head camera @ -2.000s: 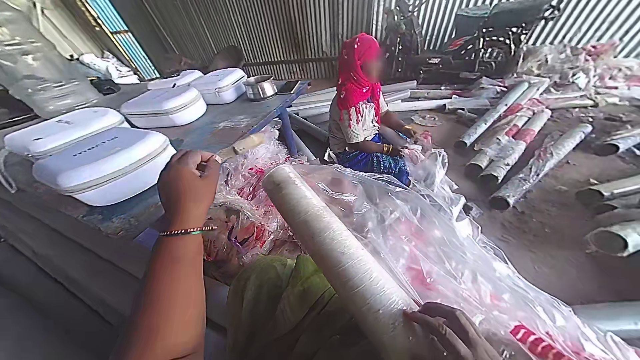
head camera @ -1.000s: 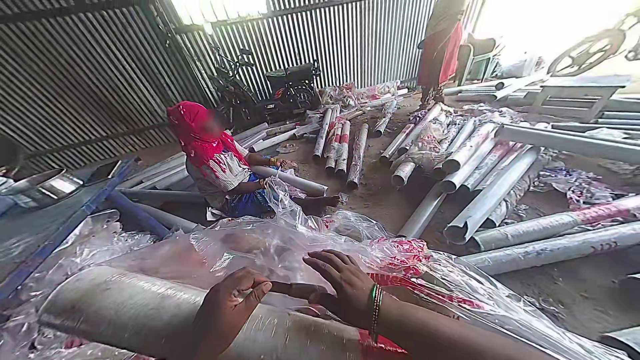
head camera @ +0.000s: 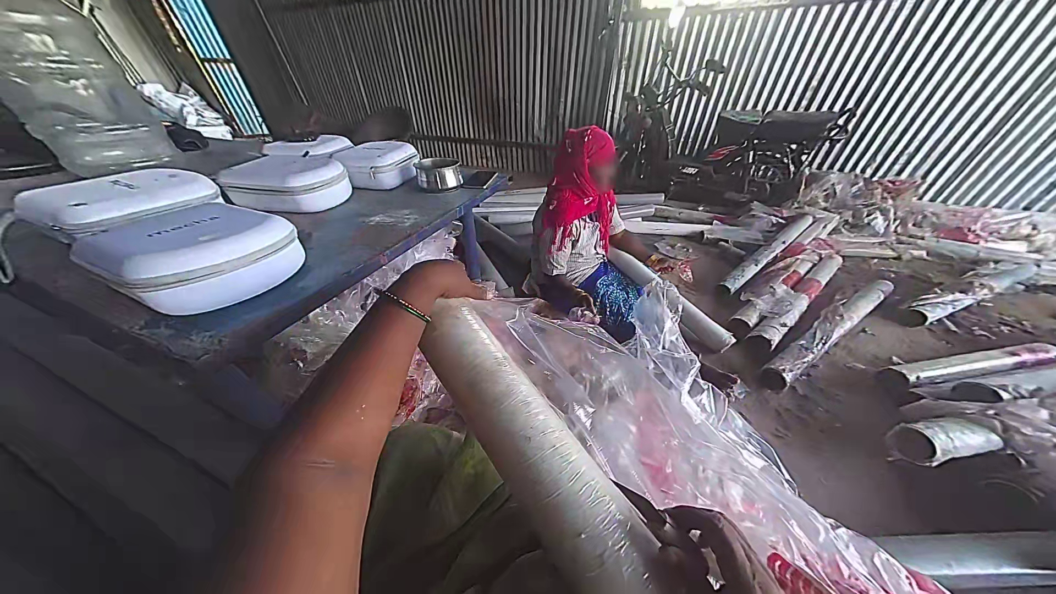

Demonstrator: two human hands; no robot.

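A pale tube [head camera: 536,445] wrapped in film lies slantwise across my lap, its far end pointing up and left. My left hand [head camera: 452,282] is at that far end, beside crumpled clear film; its fingers are mostly hidden, so its grip is unclear. Low in the view, my right hand [head camera: 709,544] is dark and blurred against the tube's near part, and whether it grips is unclear. Clear plastic film [head camera: 660,429] with red print spreads from the tube to the right.
White zippered cases [head camera: 190,256] and a metal pot [head camera: 439,175] stand on a blue table [head camera: 346,247] at left. A person in a red headscarf [head camera: 577,177] sits ahead with a tube [head camera: 689,305]. More tubes [head camera: 829,330] lie on the ground at right, before a parked motorcycle [head camera: 767,140].
The view has swung back left. My hands, near each other over the tube one second ago, are now apart, the left at its far end and the right at its near part.
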